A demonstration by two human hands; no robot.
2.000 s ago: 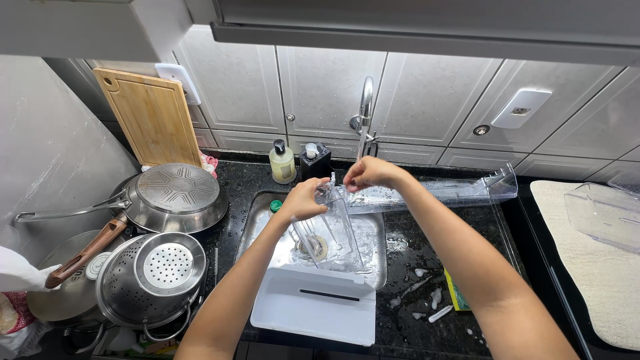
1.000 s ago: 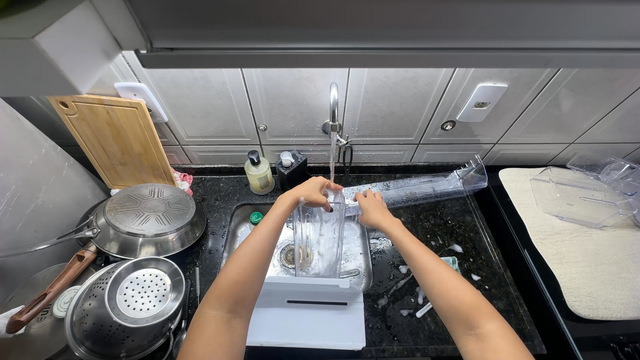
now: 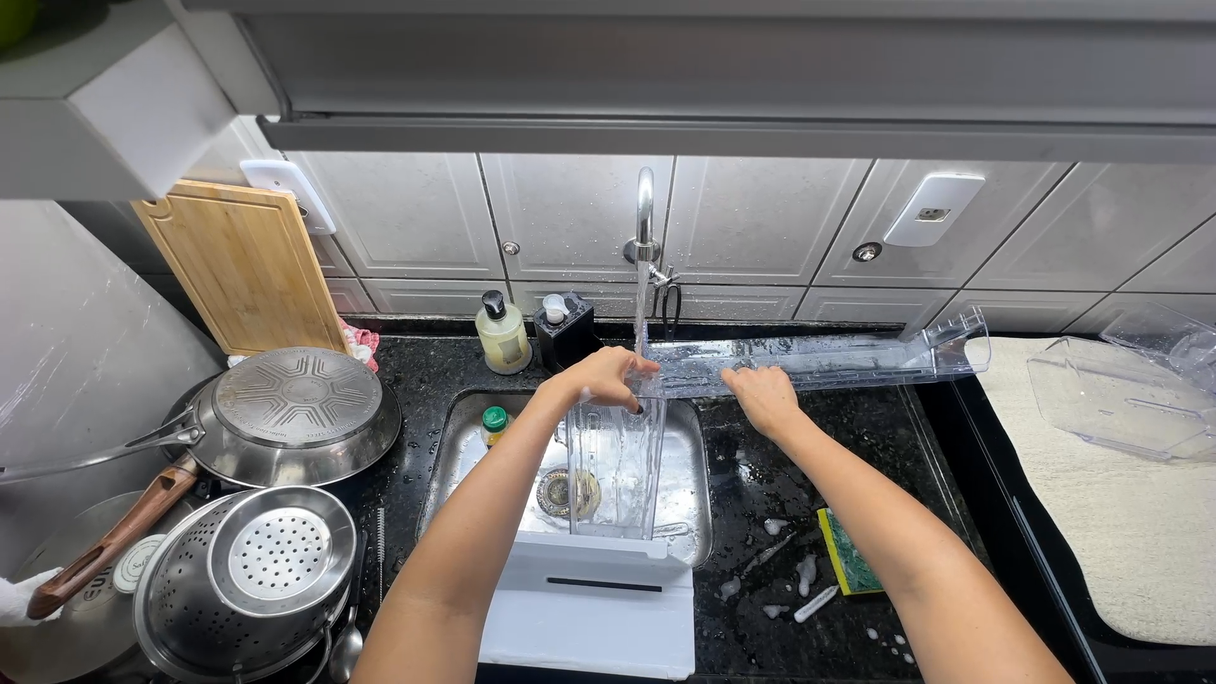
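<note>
Water runs from the chrome faucet (image 3: 646, 214) over a clear plastic bin (image 3: 616, 470), which stands upright in the steel sink (image 3: 698, 475). My left hand (image 3: 608, 375) grips the bin's upper end, close under the stream. My right hand (image 3: 763, 399) rests with curled fingers at the front edge of a long clear plastic tray (image 3: 836, 361) lying across the counter behind the sink; whether it grips that edge I cannot tell. A white plastic panel with a dark slot (image 3: 589, 617) leans at the sink's front edge. A green-capped bottle (image 3: 494, 426) is in the sink.
Left of the sink are an upturned steel pan (image 3: 299, 408), colanders (image 3: 280, 551) and a wooden cutting board (image 3: 247, 266). Two pump bottles (image 3: 503, 337) stand behind it. A green-yellow sponge (image 3: 850, 556) and suds lie on the right; further right, clear plastic pieces (image 3: 1121, 399) rest on a pale mat (image 3: 1092, 541).
Two seconds ago both hands were together at the tilted clear bin. The bin now stands more upright, and my right hand has moved right to the long tray's edge. The view has shifted.
</note>
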